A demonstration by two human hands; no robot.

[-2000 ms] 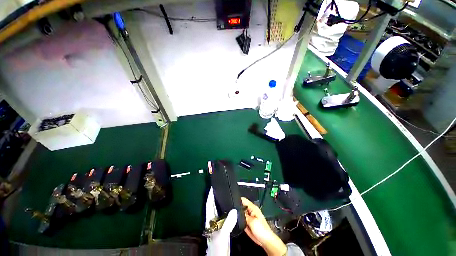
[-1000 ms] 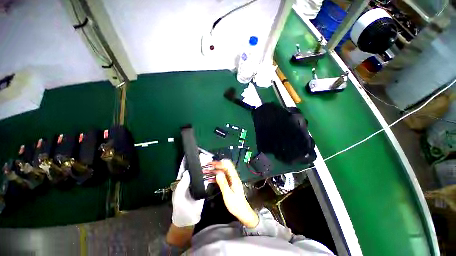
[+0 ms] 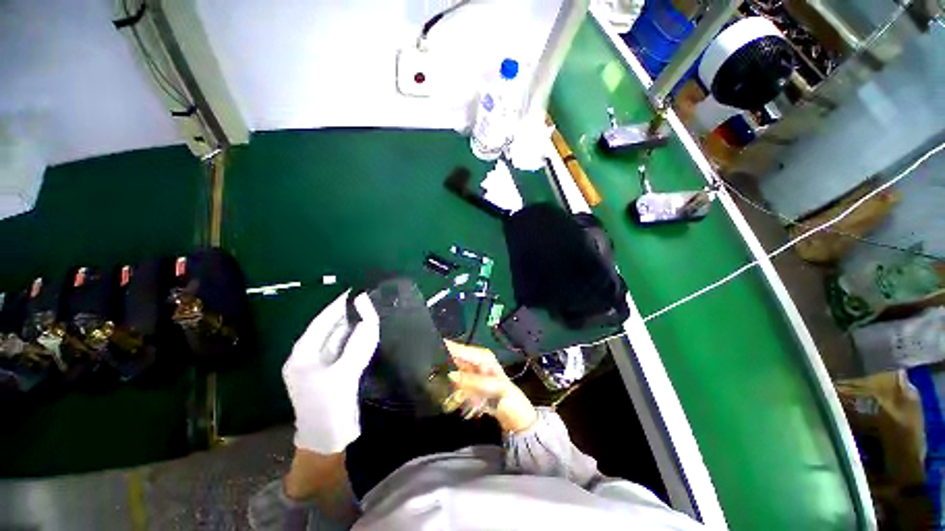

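A smart lock [image 3: 402,337], a long black slab, is held tilted above the bench's front edge, its broad dark face showing and slightly blurred. My left hand [image 3: 332,371], in a white glove, grips its upper left end with the thumb on the face. My right hand [image 3: 490,386], bare, is at its lower right end, with the fingers around the gold-coloured brass hardware [image 3: 444,390]. The palm side of my right hand is partly hidden.
Several waiting locks [image 3: 202,306] stand at left on the green mat [image 3: 321,197]. Small green-and-white pieces [image 3: 485,270], a black oblong [image 3: 439,264], a black cloth bag [image 3: 560,264] and a bottle [image 3: 495,112] lie or stand right. Metal fittings [image 3: 671,206] sit on the conveyor belt [image 3: 725,342].
The lock has turned from edge-on to show its broad face. My left hand has moved to its upper end, my right to the brass end. The view has shifted right and down.
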